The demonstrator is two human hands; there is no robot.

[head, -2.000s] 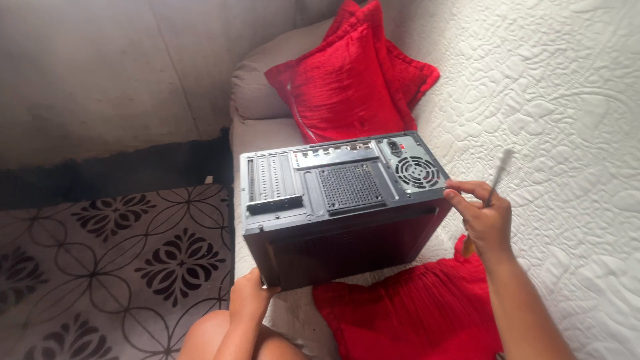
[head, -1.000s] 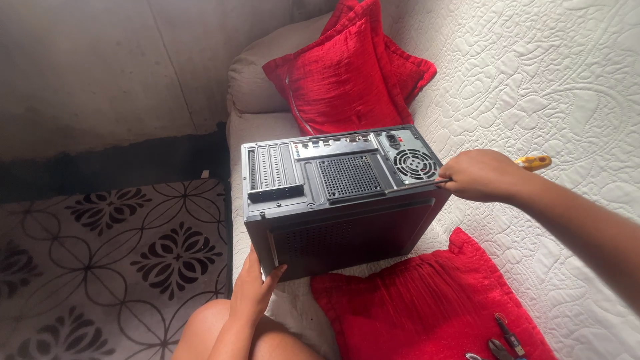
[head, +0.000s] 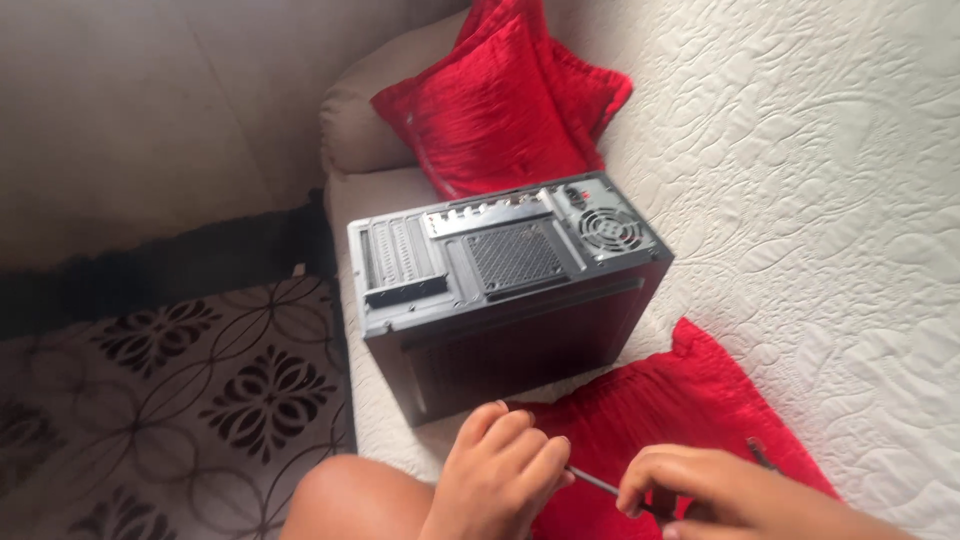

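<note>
A dark computer case [head: 510, 345] stands on the light sofa seat with its rear panel [head: 517, 255] facing up, showing the power supply fan grille [head: 609, 229], the port strip and slot covers. Nearer to me, my left hand [head: 502, 469] is closed around one end of a thin metal rod [head: 592, 480], which looks like a screwdriver shaft. My right hand [head: 697, 487] has its fingers at the rod's other end, over the red cushion; the handle is hidden. Neither hand touches the case.
A red cushion [head: 712, 397] lies in front of the case, with a partly hidden tool [head: 760, 453] on it. More red cushions [head: 495, 112] lean behind the case. A white quilted cover [head: 765, 195] spans the right. Patterned flooring [head: 187, 405] is at the left.
Both hands have left the case and come together in front of it. The rod now spans between them; one second ago the right hand was at the case's right corner with a yellow handle beside it.
</note>
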